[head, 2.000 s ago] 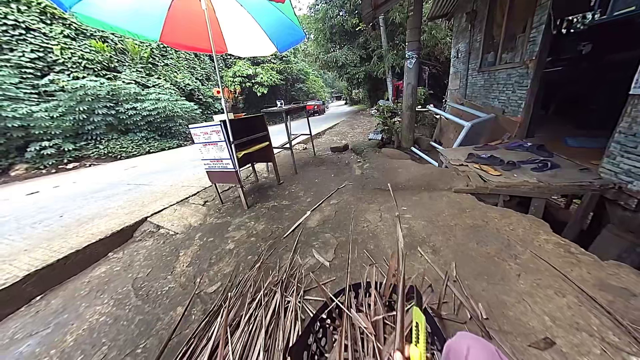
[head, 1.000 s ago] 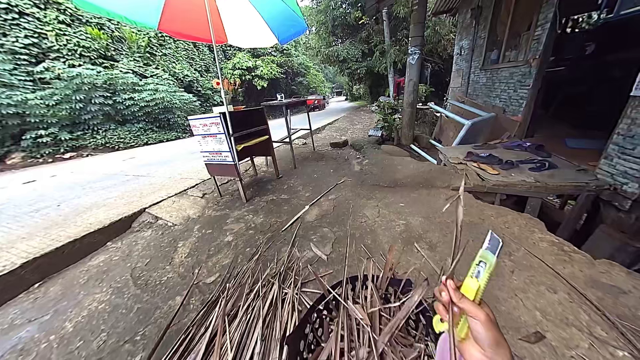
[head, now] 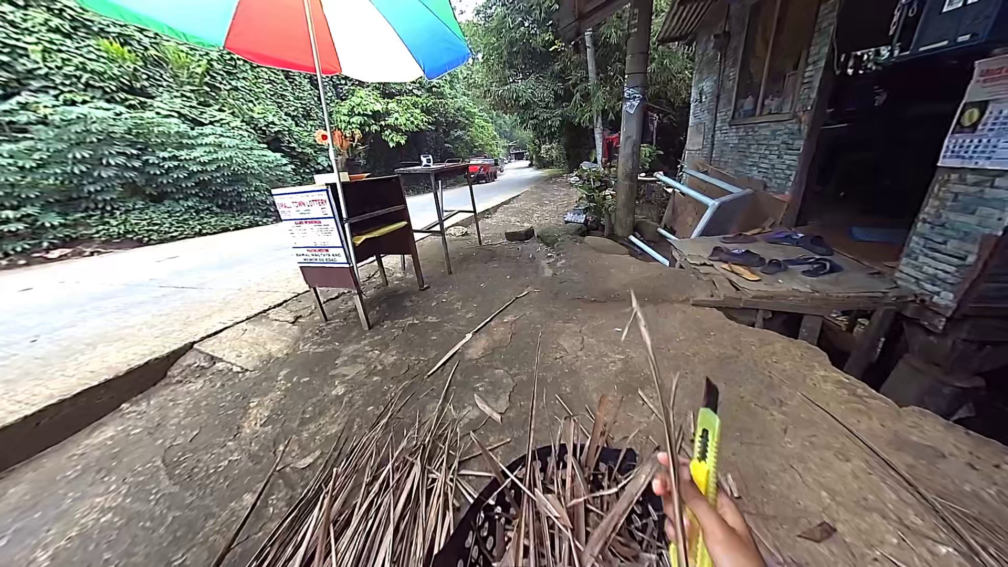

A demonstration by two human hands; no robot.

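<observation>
At the lower right, my right hand grips a yellow snap-off utility knife, its dark blade pointing up. Between the fingers and thumb of the same hand stands a dry brown palm leaf strip. Left of this hand is a black perforated plastic basket holding dry leaf scraps. Long dry leaf strips lie in a heap on the ground to the left of the basket. My left hand does not show.
A wooden stand with a sign and a striped umbrella stands beside the concrete road. A metal-legged table is behind it. Sandals lie on a low platform at the house doorway. A broken ground edge runs at right.
Two seconds ago the knife was low at the bottom edge with little of a hand showing. My right hand has since come up into view with the knife and a leaf strip.
</observation>
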